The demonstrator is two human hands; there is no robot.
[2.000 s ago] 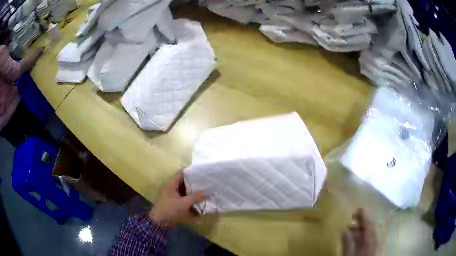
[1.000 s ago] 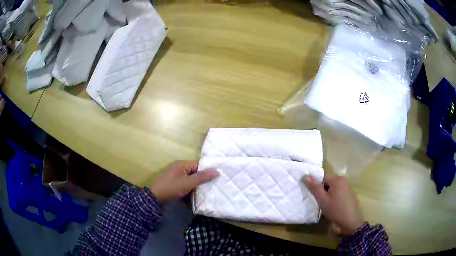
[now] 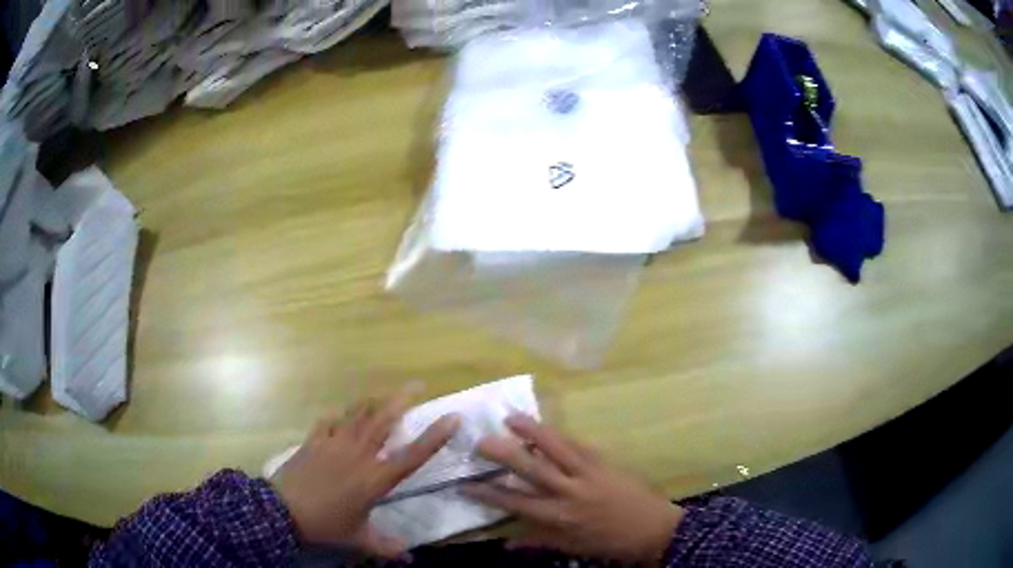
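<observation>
A white quilted pouch [image 3: 489,407] lies folded at the near table edge, tilted, with a thin dark line across it. My left hand [image 3: 353,464] rests on its left part, fingers spread and slightly blurred. My right hand [image 3: 578,488] lies on its right part, fingertips on the fabric. Both hands cover much of the pouch. The stack of empty poly bags [image 3: 567,211] lies beyond the hands, with a small triangle mark. A loose clear film bag [image 3: 544,305] sticks out from under its near edge.
A blue tape dispenser [image 3: 783,133] stands right of the stack, with a dark pad [image 3: 711,80] between. Unpacked pouches [image 3: 94,300] lie at the left, and more pile up at the back left [image 3: 222,56]. Packed pouches [image 3: 983,128] lie at the far right. The wood-look table [image 3: 278,244] has a curved near edge.
The view has turned right. The pouch, held flat and wide between both hands before, now looks smaller and tilted, with both hands closer together on top of it.
</observation>
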